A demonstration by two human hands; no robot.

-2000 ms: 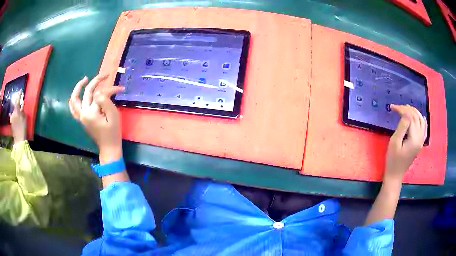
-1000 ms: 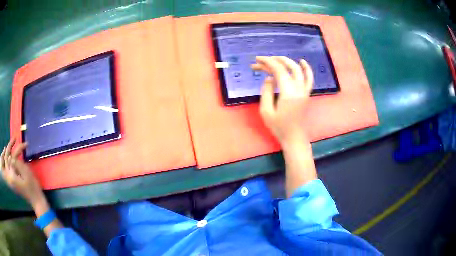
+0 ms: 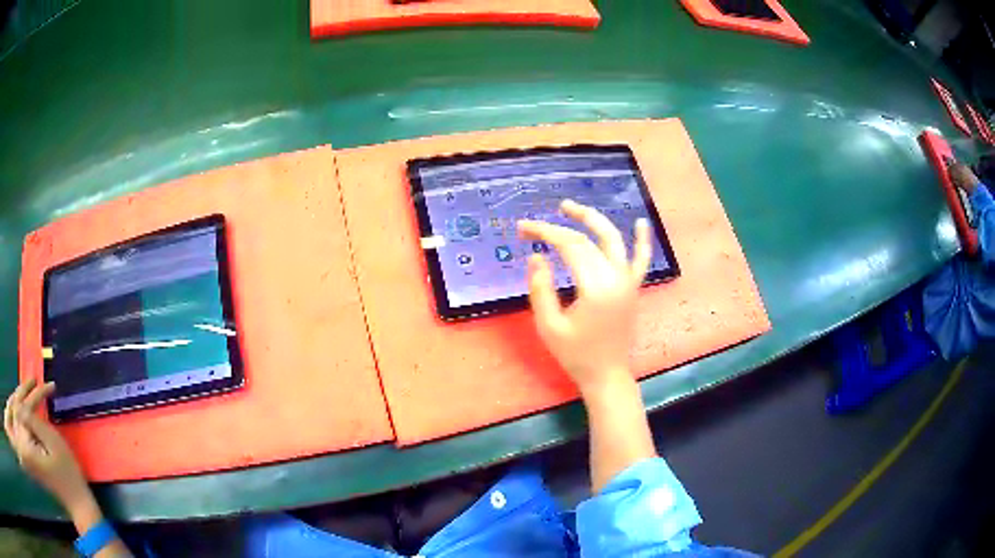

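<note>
The left tablet (image 3: 142,322) lies on its orange foam tray (image 3: 289,273); its screen shows a dark area beside a teal block, with a pale bar below. My left hand (image 3: 42,441) is at its lower left corner, fingers apart, holding nothing. The right tablet (image 3: 513,207) lies on a second foam tray (image 3: 698,240) and shows rows of small icons on a grey-purple background. My right hand (image 3: 595,289) is over its lower right part, fingers spread, holding nothing, and hides some icons. Whether a fingertip touches the glass cannot be told.
The trays lie edge to edge on a glossy green bench (image 3: 218,104). More orange trays lie at the far side, one at the top (image 3: 458,20). At the right edge are another person's blue sleeve (image 3: 982,218) and a blue stool (image 3: 878,354).
The left screen has changed from a pale page to dark and teal blocks. More icons show on the right screen. The view has shifted, so trays appear lower. My right hand stays over the right tablet.
</note>
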